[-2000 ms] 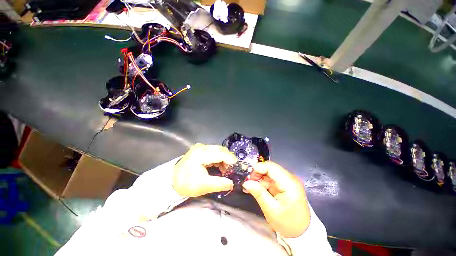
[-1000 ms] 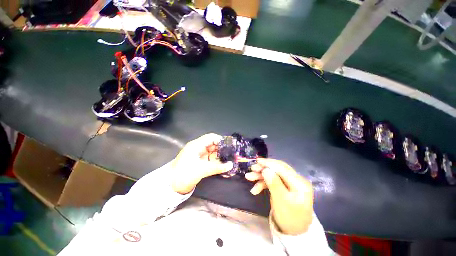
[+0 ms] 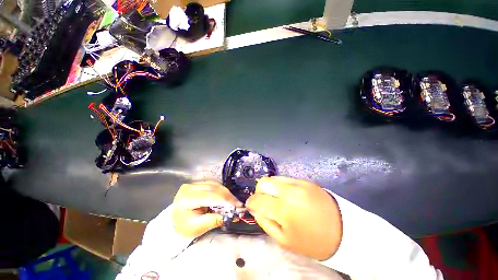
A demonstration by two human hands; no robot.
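A round black housing (image 3: 249, 168) lies open on the dark green bench, close in front of my white coat. My left hand (image 3: 201, 210) holds a small silvery module (image 3: 225, 211) at the housing's near side. My right hand (image 3: 295, 214) is closed, with thumb and fingertips at the module and its red wires (image 3: 247, 219). The fingers hide part of the module and wires. What exactly the right fingertips pinch is hard to tell.
Unfinished units (image 3: 139, 145) with loose red, orange and white wires stand at left. Assembled housings (image 3: 386, 92) form a row at right. A dark pointed tool (image 3: 314, 34) lies by the white edge strip. A black tray (image 3: 54, 52) is upper left; a cardboard box (image 3: 90, 232) is below the bench.
The view has turned. The housing now lies open near my coat instead of being held up. My hands have moved to its near side, with the silvery module between them.
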